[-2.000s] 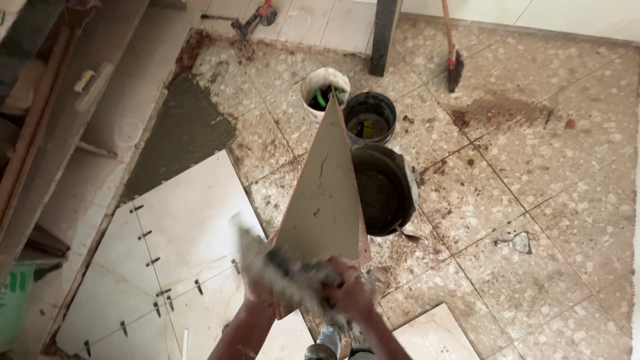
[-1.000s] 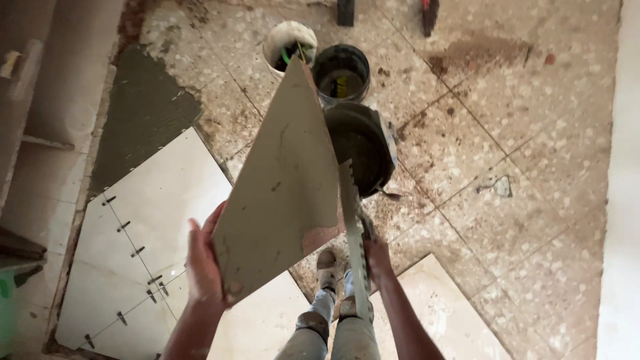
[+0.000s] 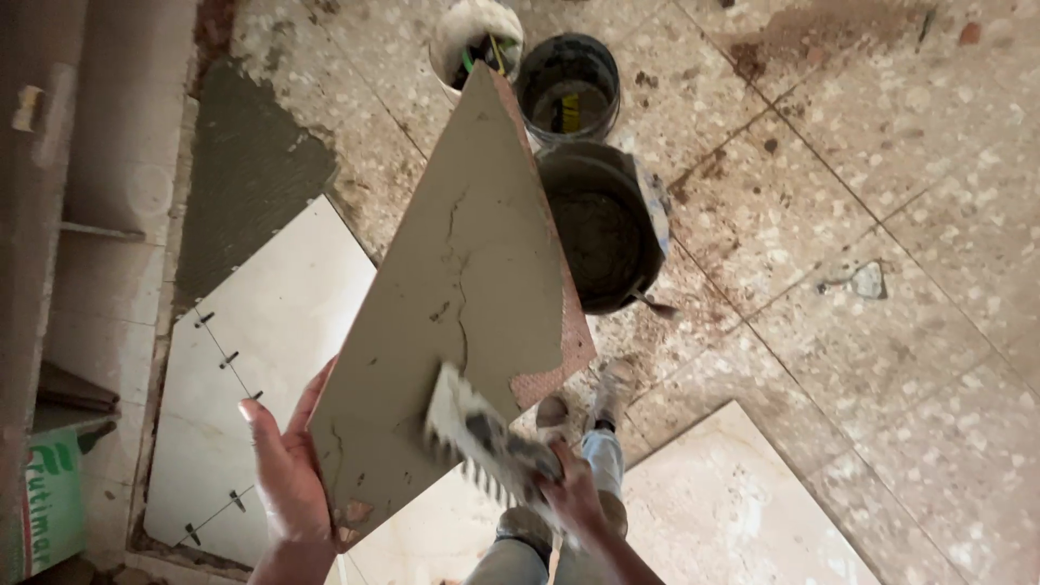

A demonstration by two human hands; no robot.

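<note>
A triangular cut tile point(image 3: 439, 284) is held up with its back toward me, coated in grey mortar except for a reddish bare strip by its right corner. My left hand point(image 3: 292, 463) supports its lower left edge, thumb raised and fingers behind. My right hand point(image 3: 573, 487) grips a notched trowel point(image 3: 479, 435) smeared with mortar; its blade lies against or just over the lower part of the coating. Beyond the tile's right edge stands a dark bucket of mortar point(image 3: 601, 236) with a tool at its rim.
Laid tiles with black spacers point(image 3: 260, 325) adjoin spread mortar point(image 3: 252, 171) at left. A white bucket point(image 3: 475, 41) and a black bucket point(image 3: 569, 89) stand ahead. A loose tile point(image 3: 739, 504) lies lower right, a small scraper point(image 3: 853, 282) at right. A green bag point(image 3: 55, 504) is lower left.
The trowel has moved from beside the tile's right edge to its lower part. Two seconds ago it was also near the tile's lower end. My left hand still holds the tile.
</note>
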